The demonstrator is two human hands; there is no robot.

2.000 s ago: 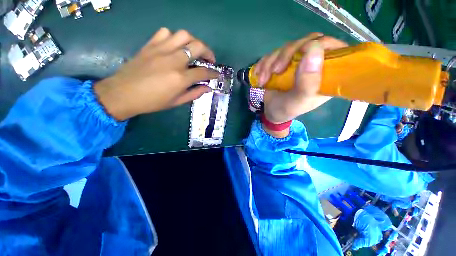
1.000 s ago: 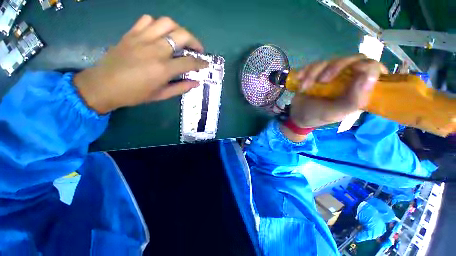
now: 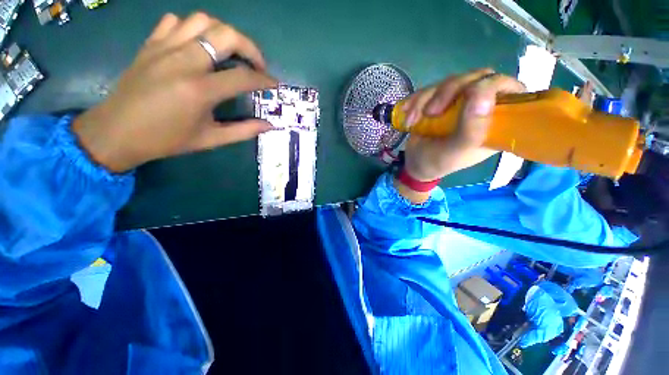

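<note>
A silvery-white phone frame (image 3: 275, 168) with a dark central strip lies upright on the green bench mat, its circuit board (image 3: 293, 106) at the far end. My left hand (image 3: 180, 91) is at the board's left edge, thumb and forefinger apart, their tips at the edge; whether they press on it is unclear. My right hand (image 3: 462, 117) grips the yellow-orange electric screwdriver (image 3: 557, 132). Its black nose is over the round perforated screw tray (image 3: 367, 110); the bit tip and any screw cannot be made out.
Loose silver-and-dark boards (image 3: 22, 77) lie at the far left. A pale rail (image 3: 513, 26) runs at the upper right. White paper (image 3: 506, 170) lies beyond my right wrist. A black cable (image 3: 513, 234) crosses my right sleeve. People in blue smocks and a cardboard box (image 3: 478, 296) are at the lower right.
The screwdriver has moved from beside the board to over the screw tray, which was mostly hidden before. My left hand has shifted left and its thumb and forefinger have come off the board's middle.
</note>
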